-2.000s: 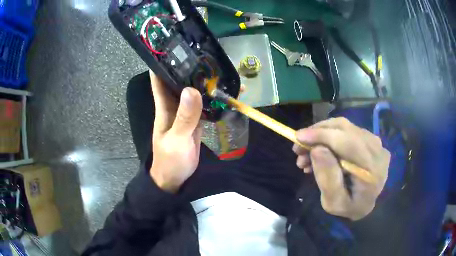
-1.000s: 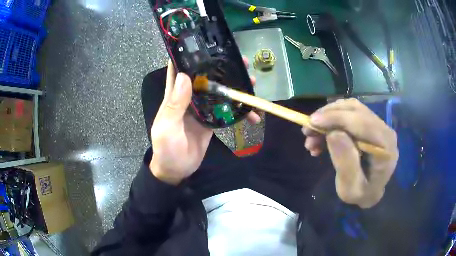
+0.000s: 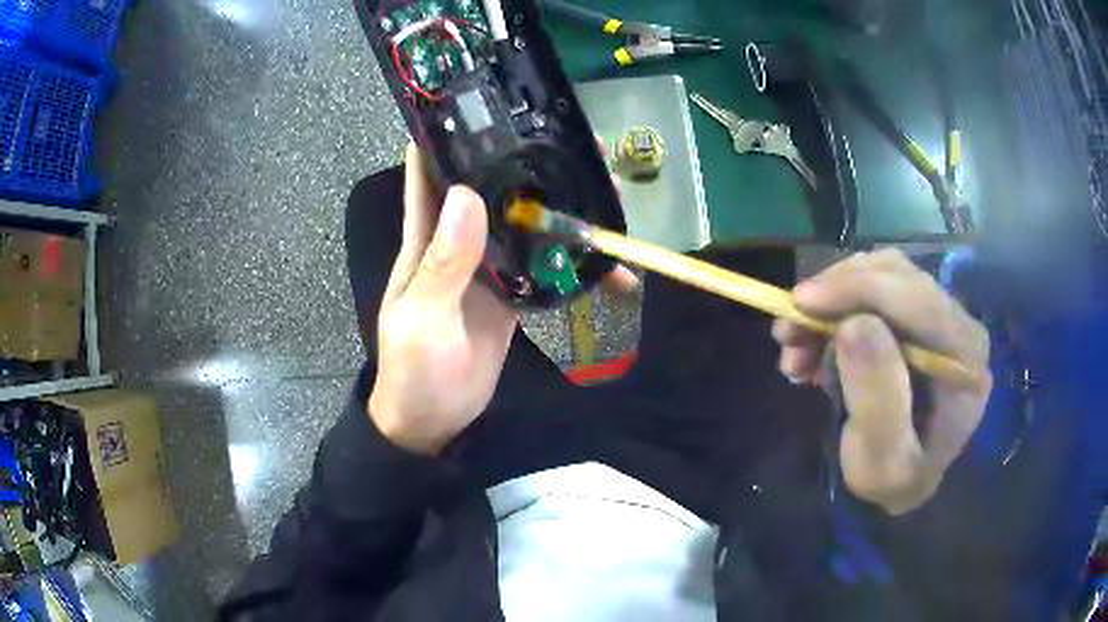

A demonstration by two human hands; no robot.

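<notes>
My left hand [image 3: 444, 322] holds the black smart lock panel housing [image 3: 577, 146] from below and its left side, thumb on the near left rim. The open back faces up, showing circuit boards, red wires and a small green circuit board [image 3: 554, 269] at the lower end. My right hand [image 3: 893, 365] holds the grease brush [image 3: 693, 271] by its pale wooden handle. Its brown bristles are inside the housing, over the dark round recess above the small green board. Some fingertips of my left hand show past the housing's right side.
The green bench [image 3: 741, 201] bears a grey-white support block [image 3: 662, 103] with a brass insert, circlip pliers [image 3: 644, 39], keys [image 3: 759, 134], a black lever handle [image 3: 830, 158] and more pliers [image 3: 926, 164]. Blue crates [image 3: 46, 128] and cardboard boxes [image 3: 134, 474] stand left.
The housing has moved right and toward me from its position two seconds ago. The bristles went to the left inner wall, then back right to the round recess. Both hands keep their holds.
</notes>
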